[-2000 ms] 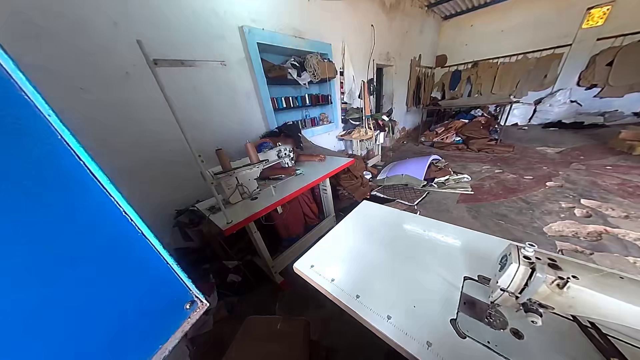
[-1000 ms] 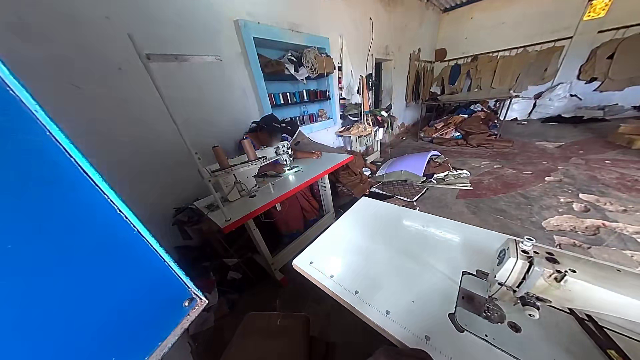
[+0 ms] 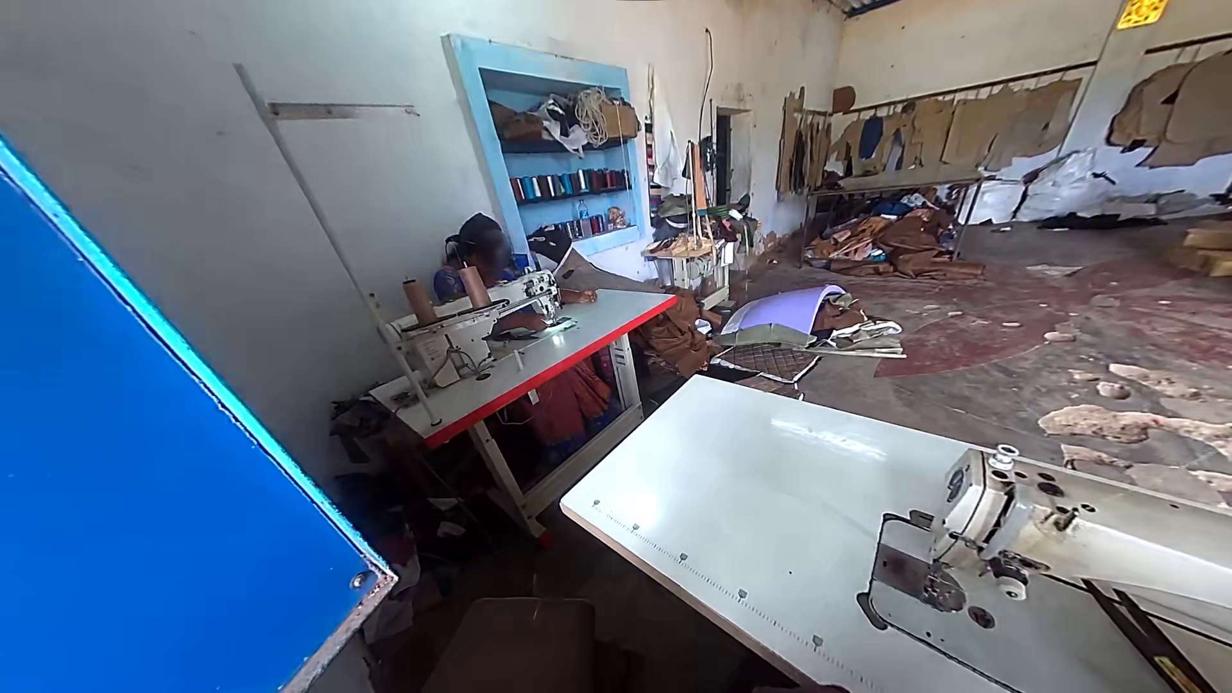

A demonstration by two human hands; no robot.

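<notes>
Neither my left hand nor my right hand shows in the head view, so what they hold or touch cannot be told. Nearest to me at the lower right stands a white sewing table (image 3: pixel 760 500) with a printed ruler scale along its edge. An industrial sewing machine (image 3: pixel 1001 529) is mounted at its right side, its head over a metal needle plate (image 3: pixel 914 577). A second sewing machine (image 3: pixel 481 322) stands on a red-edged table (image 3: pixel 597 322) beyond, with brown thread cones (image 3: pixel 474 286) beside it.
A co-worker (image 3: pixel 481 250) sits behind the second machine. A blue panel (image 3: pixel 154 462) fills the left side. A brown stool seat (image 3: pixel 520 645) is low in front. Thread spools stand in a blue wall shelf (image 3: pixel 472 125). Fabric heaps (image 3: pixel 895 241) and a purple sheet (image 3: pixel 784 313) lie on the floor.
The co-worker's head has risen from low behind the second machine and now shows above it. No hand of mine appears in any frame.
</notes>
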